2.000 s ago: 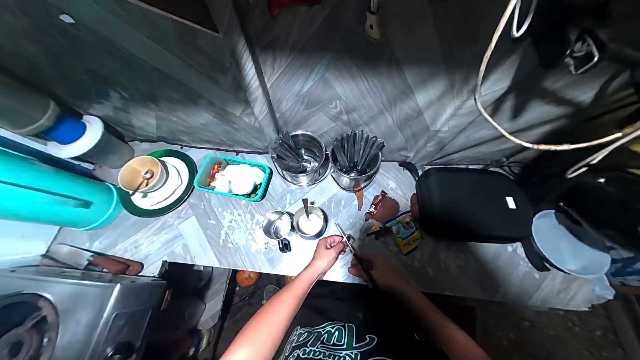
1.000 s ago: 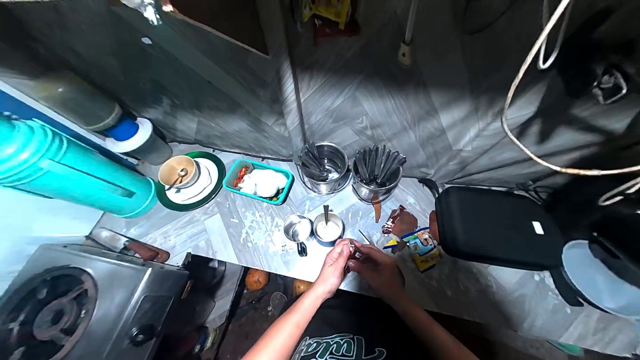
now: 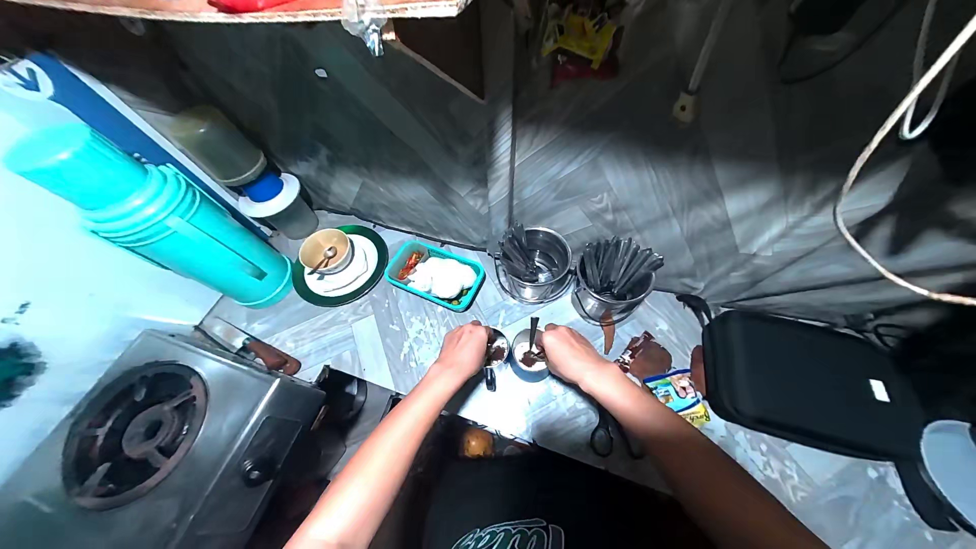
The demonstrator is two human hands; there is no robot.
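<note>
Two small metal cups stand side by side on the counter in front of me. My left hand is over the rim of the left cup, which has brown powder inside; its fingertips are partly hidden. At the right cup, my right hand is at the rim; a spoon leans in it, and brown powder lies on pale contents. Whether either hand grips something small is unclear. Black-handled scissors lie under my right forearm. Torn brown wrappers and a blue and yellow packet are right of that hand.
Behind the cups are two metal pots with dark strips. A teal basket and a green plate with a bowl stand left. A gas stove is at lower left, a black case at right.
My hands were together in front of the cups a second ago; now they are apart, one at each cup. Brown powder now shows in the cups. The scissors held earlier now lie on the counter.
</note>
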